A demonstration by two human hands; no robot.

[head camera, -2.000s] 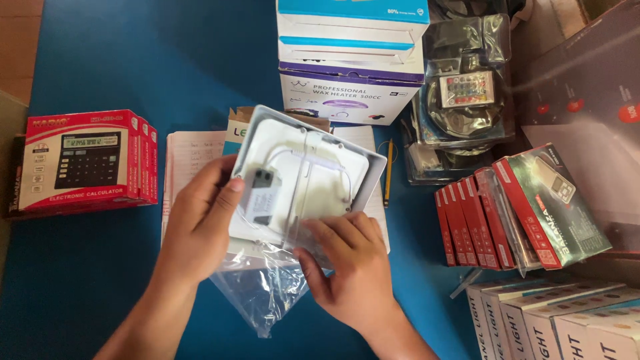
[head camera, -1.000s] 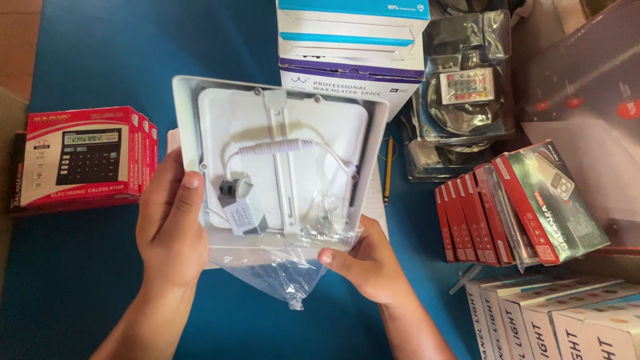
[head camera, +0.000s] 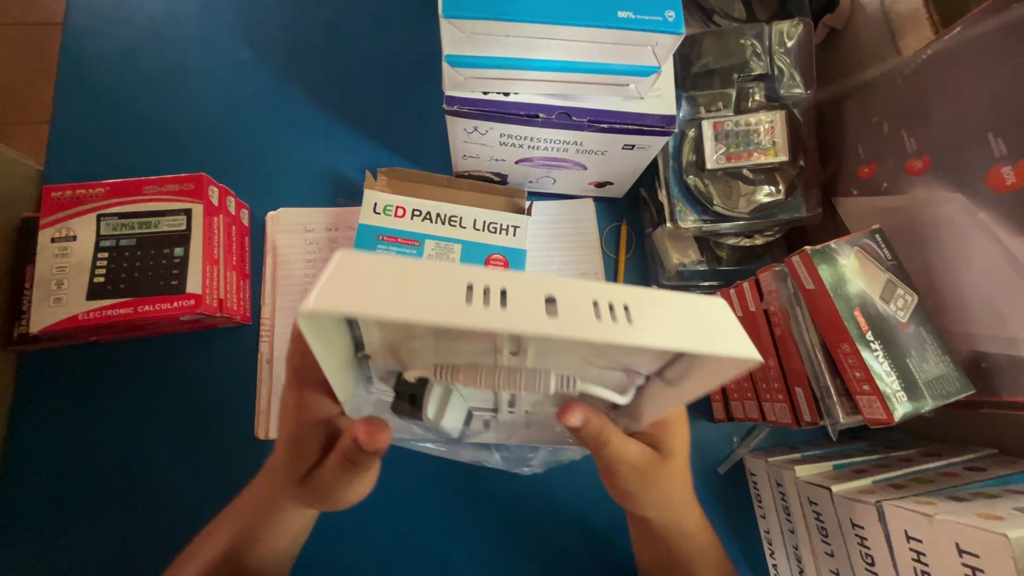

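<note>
A white square LED panel light (head camera: 520,312) is held tilted above the table, its vented side wall facing up and its open back toward me. My left hand (head camera: 332,448) grips its left edge, thumb in front. My right hand (head camera: 632,448) holds the lower right part, thumb on the back rim. Inside the frame show a cable with a ribbed sleeve (head camera: 504,378) and a dark and grey connector piece (head camera: 436,404). Clear plastic film (head camera: 512,456) hangs along the lower edge. Behind stands an opened LED panel light box (head camera: 444,220) on an open lined notebook (head camera: 272,320).
Red calculator boxes (head camera: 128,256) stand left. A wax heater box (head camera: 560,148) with blue-white boxes (head camera: 560,32) on it is at the back. To the right are packed LED strip reels (head camera: 732,176), red scale boxes (head camera: 880,328), white panel light boxes (head camera: 888,512) and a pencil (head camera: 622,252).
The panel light has been tipped so that its vented side wall shows, where its back faced me one second ago. The opened box and notebook behind it are more exposed than then.
</note>
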